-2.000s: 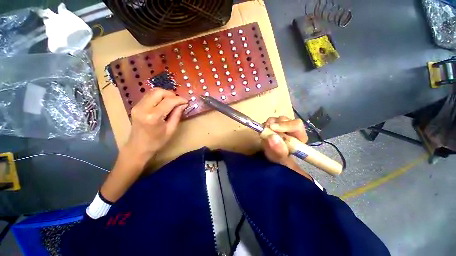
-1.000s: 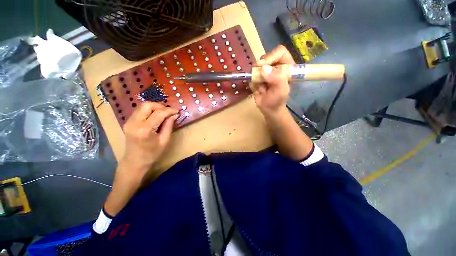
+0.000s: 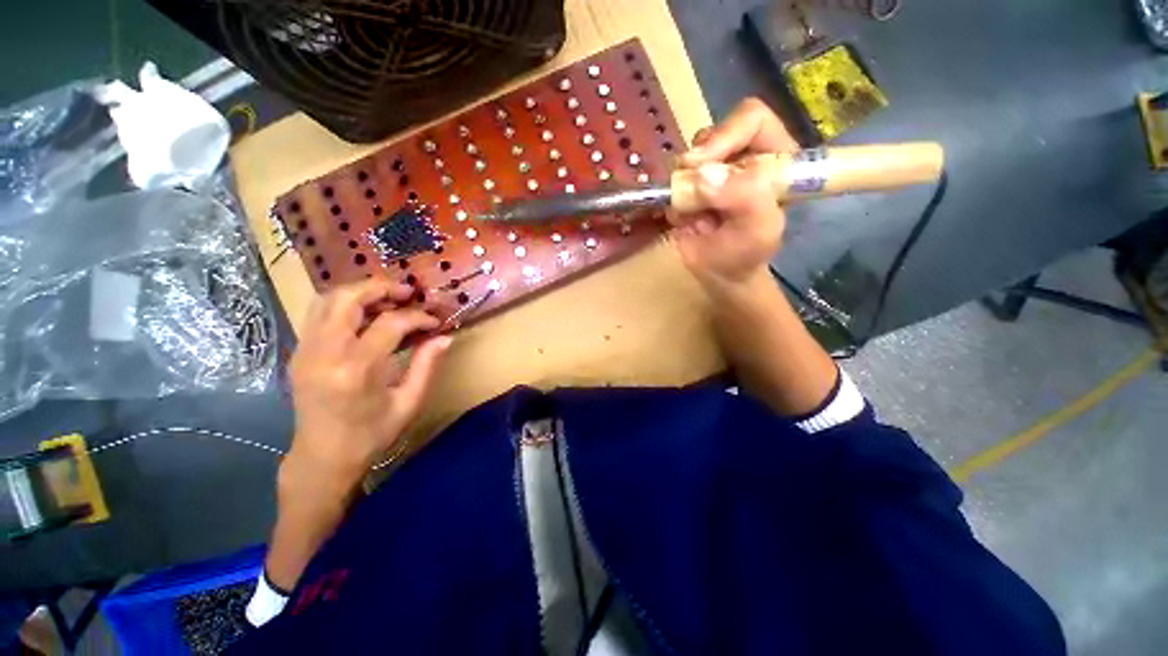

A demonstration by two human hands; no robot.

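My right hand (image 3: 733, 199) grips the pale wooden handle of the soldering iron (image 3: 871, 167). The iron's dark barrel points left, its tip over the middle of the reddish-brown holding board (image 3: 365, 285). Rows of shiny round metal dots fill the board's middle and right; empty holes show at its left. My left hand (image 3: 365, 365) is at the board's lower left edge, its fingers pinching a thin silvery solder wire (image 3: 471, 311). A short dark lead (image 3: 464, 277) shows just above the wire. A heap of small black leads (image 3: 406, 235) lies on the board's left part.
Tan cardboard (image 3: 628, 327) lies under the board. A black fume fan (image 3: 384, 51) stands behind it. Plastic bags (image 3: 141, 301) and a crumpled white cloth (image 3: 167, 128) are at left. The yellow sponge (image 3: 833, 92) is upper right. The solder reel holder (image 3: 77, 481) and blue bin (image 3: 192, 602) are lower left.
The iron has swung up from the board's lower edge and its tip has moved left, off the dots there. My left fingers have opened out a little. The view has shifted slightly.
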